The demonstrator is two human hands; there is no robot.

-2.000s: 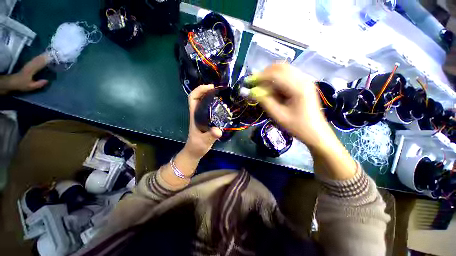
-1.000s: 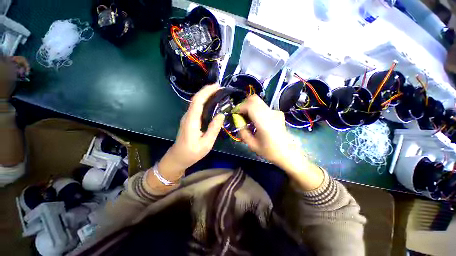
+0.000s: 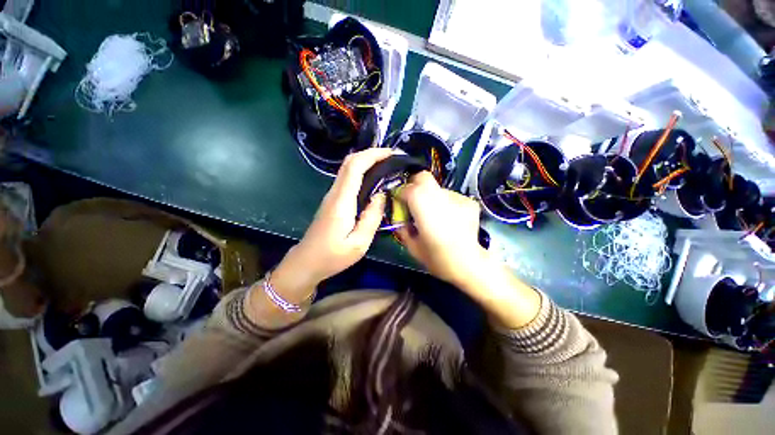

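Observation:
My left hand [image 3: 338, 223] holds a round black front shell [image 3: 374, 174] near the bench's front edge, its open side up. My right hand [image 3: 444, 223] is at the shell's open side, with yellow [image 3: 399, 209] at its fingertips. The fingers cover most of the shell's inside, so what they grip cannot be told. Just behind my hands stands an open housing [image 3: 422, 146] with orange wires and a white bracket. Behind and left of it, a black unit [image 3: 337, 75] shows a circuit board and red-orange wires.
White housings with black interiors [image 3: 520, 177] and loose wires run along the bench to the right. White cord heaps lie left [image 3: 119, 72] and right [image 3: 633, 251]. A carton [image 3: 110, 223] with white units is below left. Another person's arm [image 3: 13, 263] shows at the left edge.
My right hand came down from above the bench to the shell, and both hands closed in around it. The other person's hand left the left cord heap and their arm is lower.

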